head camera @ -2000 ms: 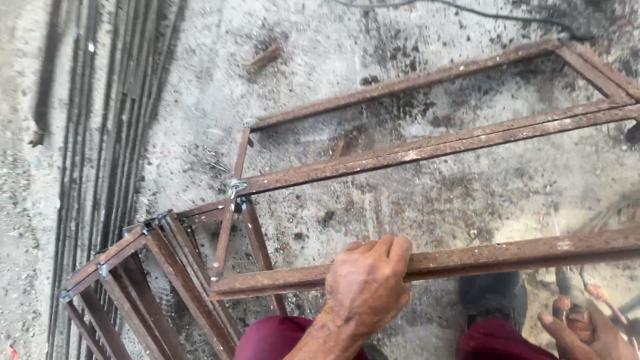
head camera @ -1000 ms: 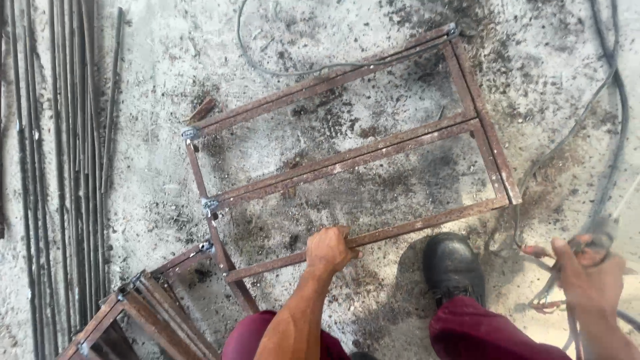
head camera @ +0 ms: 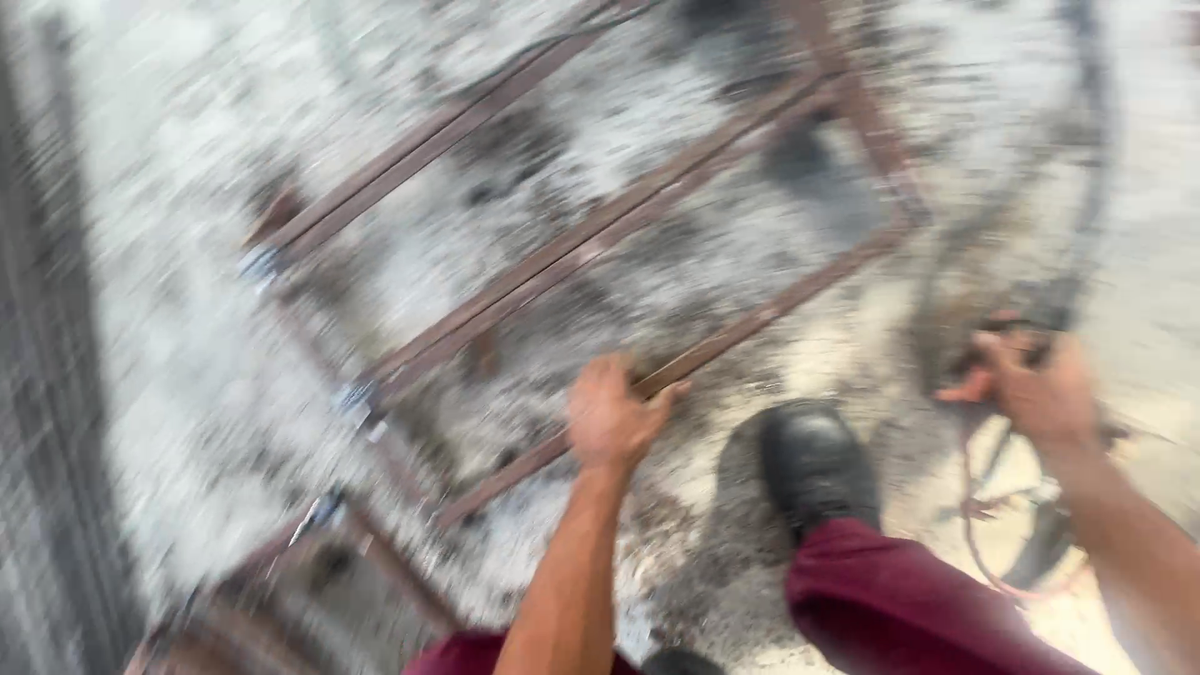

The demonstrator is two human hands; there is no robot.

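A rusty brown steel frame (head camera: pixel 581 253) of long parallel bars lies slanting across the ground, with greyish weld spots at its left corners. My left hand (head camera: pixel 614 412) grips the frame's nearest long bar around its middle, thumb on the near side. On the right, my right hand (head camera: pixel 1045 380) is closed on a dark and orange-red tool (head camera: pixel 975 380), too blurred to name; cables run close beside it. My right hand is apart from the frame, beyond its near right corner.
More rusty steel frames (head camera: pixel 394 562) stand at the lower left. A bundle of long metal bars (head camera: pixel 47 328) lies along the left edge. My black shoe (head camera: pixel 816 464) is planted near the frame. A dark cable (head camera: pixel 1092 141) runs down the right side.
Two seconds ago the frame's near bar was raised in my left hand; the frame now lies lower, on the ground. My left hand keeps its hold. The view has shifted and blurred.
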